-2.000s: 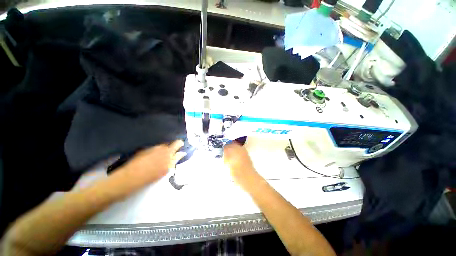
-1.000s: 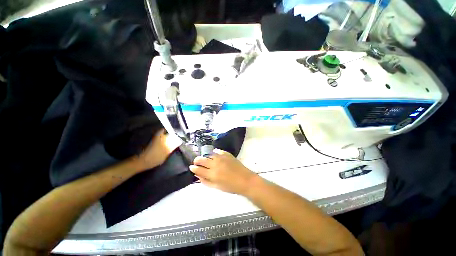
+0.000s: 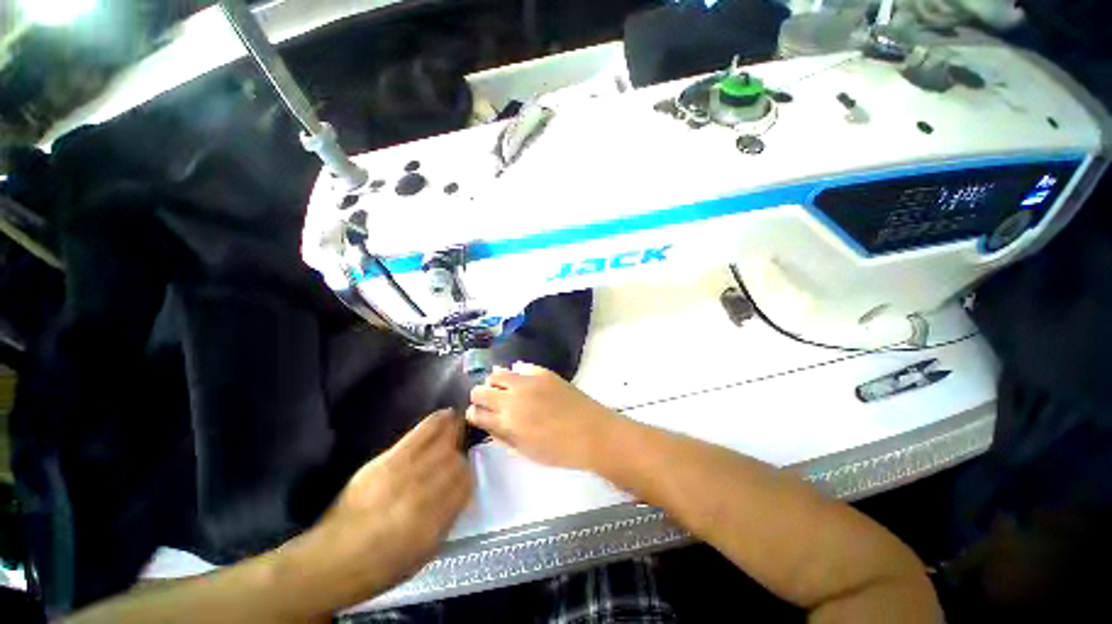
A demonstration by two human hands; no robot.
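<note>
A large black garment piece [image 3: 250,366] lies left of the needle area and passes under the machine head, with part showing right of the needle. The white lockstitch machine [image 3: 585,250] has a blue stripe and a bright light at the needle. My left hand [image 3: 409,488] is just in front of the needle area, fingertips closed on the near edge of the cloth. My right hand [image 3: 531,414] is close beside it on the right, fingertips curled at the same edge, just in front of the presser foot area. The needle tip is hidden.
Thread snips [image 3: 902,379] lie on the right of the white machine bed [image 3: 756,421]. A control panel [image 3: 945,210] is lit on the arm. Black cloth [image 3: 1043,354] hangs at the right. A pale tray [image 3: 549,76] is behind the head. Plaid clothing [image 3: 610,594] shows below the table edge.
My left hand has moved from the cloth left of the needle to the near edge beside my right hand. The black cloth's front corner no longer lies spread toward the table edge. The view has shifted.
</note>
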